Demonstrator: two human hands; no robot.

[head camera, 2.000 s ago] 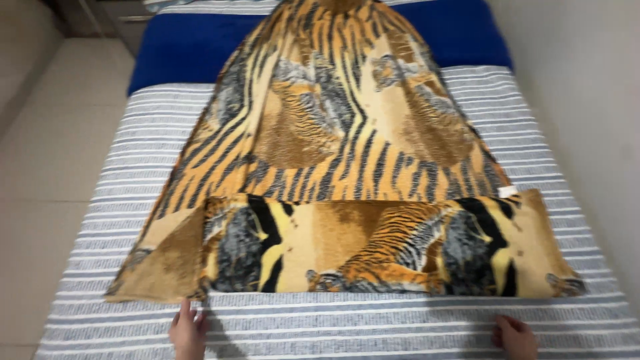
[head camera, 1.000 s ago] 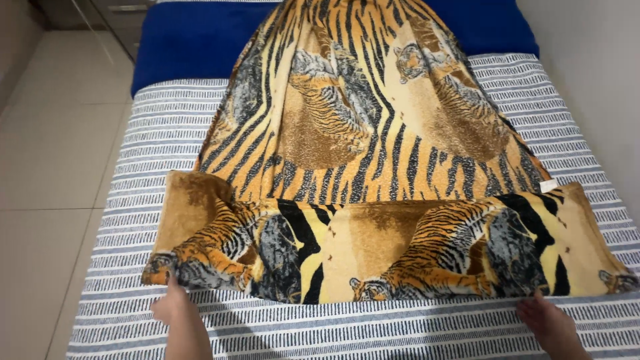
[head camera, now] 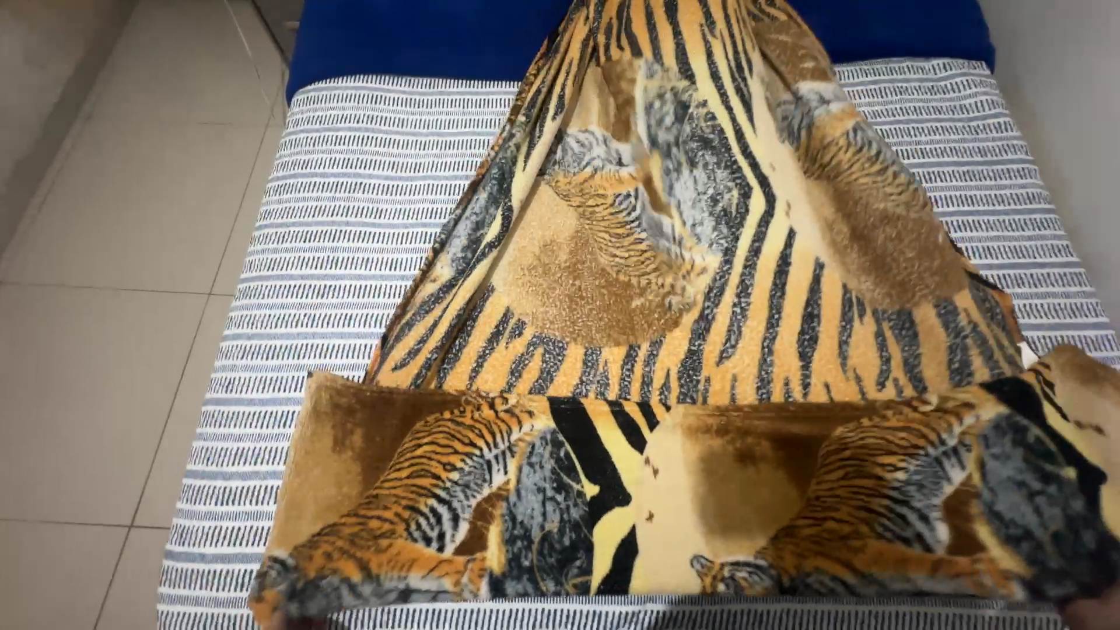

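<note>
A plush blanket (head camera: 612, 280) with a tiger and stripe print lies on the bed, narrow at the far side and wide at the near side. Its near part is folded over into a broad band (head camera: 726, 472) with brighter colours. At the bottom edge of the view, my left hand (head camera: 302, 622) pinches the band's near left corner; only a bit of the fingers shows. My right hand (head camera: 1089, 612) is at the band's near edge on the right, gripping the cloth, mostly cut off and dark. A small white tag (head camera: 1027, 353) sticks out by the fold at the right.
The bed has a white and grey-blue striped sheet (head camera: 394, 157). A dark blue cloth (head camera: 411, 39) lies across its far end. Tiled floor (head camera: 105, 376) runs along the left side, and a pale wall (head camera: 1059, 114) stands close on the right.
Two seconds ago both hands were apart from the blanket; now they hold its near edge. The folded band's left end, a slanting flap at first, is now spread out. The view has shifted closer.
</note>
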